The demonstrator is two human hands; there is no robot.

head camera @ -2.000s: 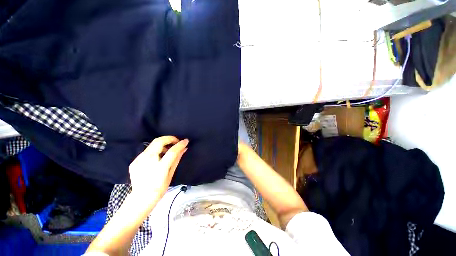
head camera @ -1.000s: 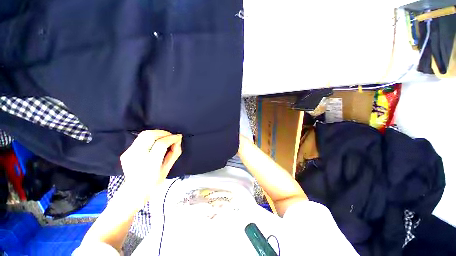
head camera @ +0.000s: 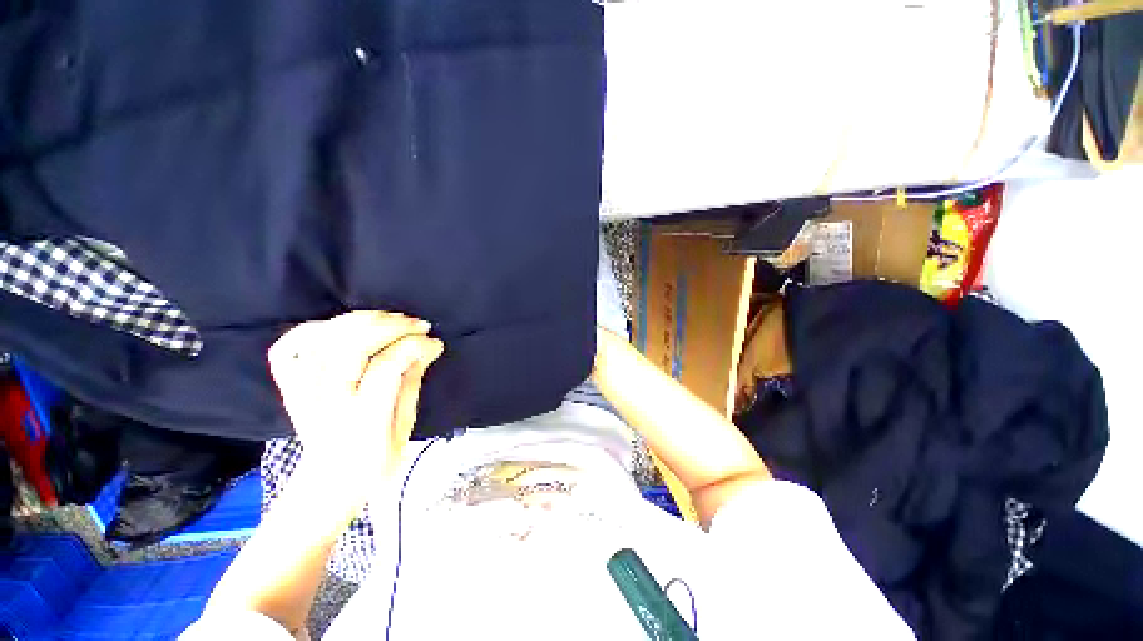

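The dark navy garment [head camera: 489, 200] lies over the table and hangs past its front edge above my lap. Black-and-white checked fabric [head camera: 94, 294] shows at an opening on its left. My left hand [head camera: 357, 376] is on the cloth near its lower edge, with thumb and fingertips pinched together on a fold. My right hand is hidden under the garment; only the wrist and forearm [head camera: 664, 407] show, reaching in at the right edge. A small pale thread end [head camera: 362, 54] lies on the cloth.
The white table [head camera: 777, 100] extends right. Below it are an open cardboard box [head camera: 683, 301], a red-yellow packet [head camera: 963, 244] and a heap of dark garments [head camera: 928, 438]. Blue bins [head camera: 138, 589] stand lower left. A dark green handle [head camera: 646, 595] is on my front.
The view has shifted, with the table and garment sitting higher in it. My left hand has moved slightly left and stays pinched on the cloth. My right hand stays under the garment.
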